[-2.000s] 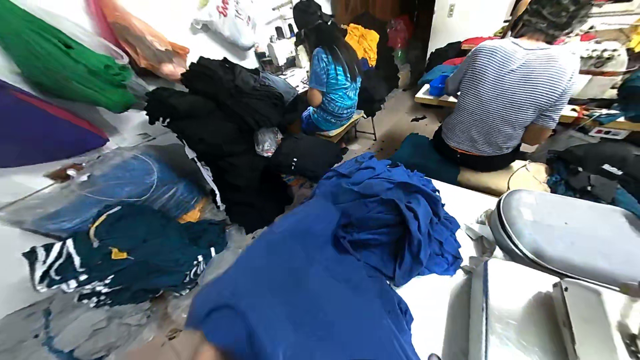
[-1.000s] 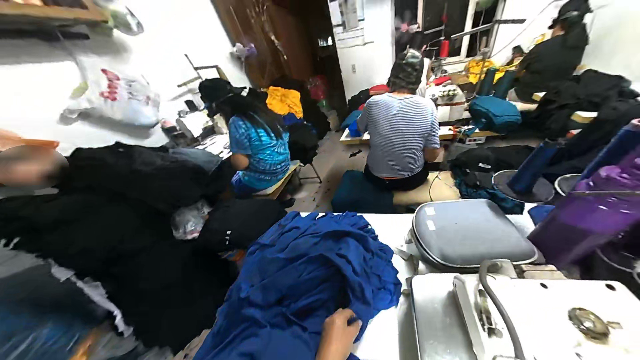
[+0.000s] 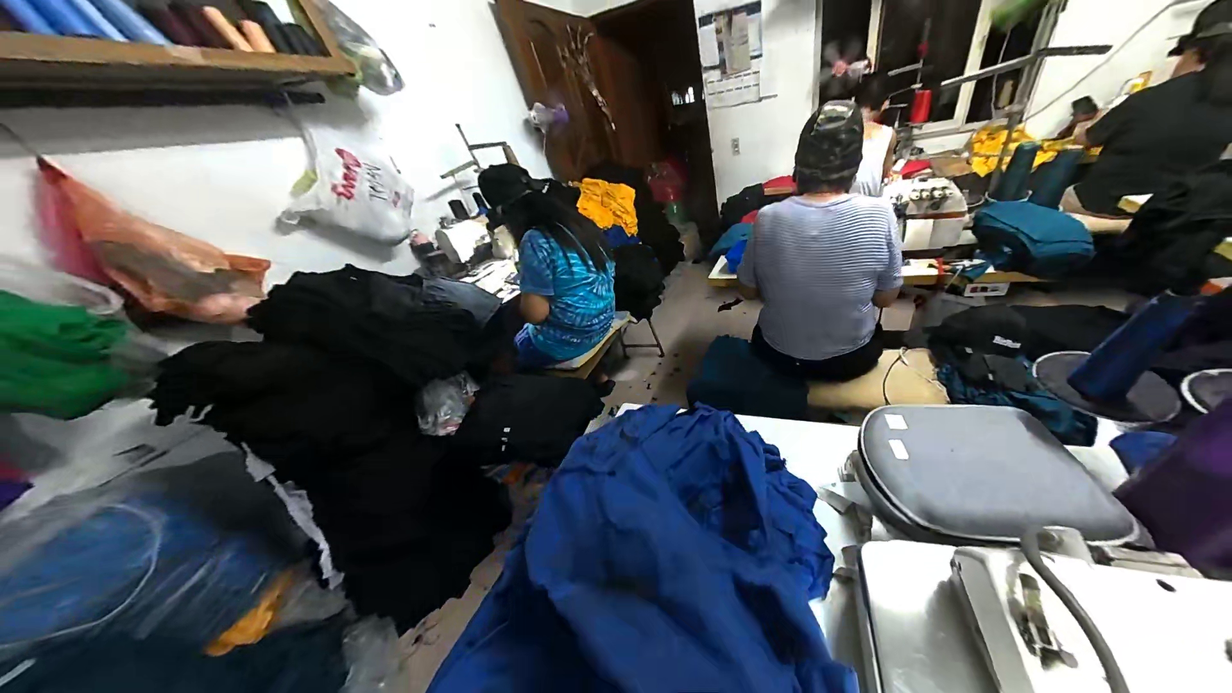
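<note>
A heap of blue fabric (image 3: pixel 664 539) lies bunched on the white table (image 3: pixel 799 438) and hangs over its near left edge. Neither of my hands shows in the head view now, so what they hold or touch is hidden. Just right of the fabric stands a white sewing machine (image 3: pixel 1078 616), with a grey zippered case (image 3: pixel 991 472) lying behind it.
Black garments (image 3: pixel 385 414) are piled at the left, near a plastic-wrapped blue bundle (image 3: pixel 87 568). Ahead, a person in a blue shirt (image 3: pixel 568 279) and a person in a striped shirt (image 3: pixel 823 269) sit with their backs to me. Thread cones stand at the right.
A hand that was on the blue fabric one second ago is out of view. The fabric now spreads farther toward me, its near part raised. The view has swung right since two seconds ago.
</note>
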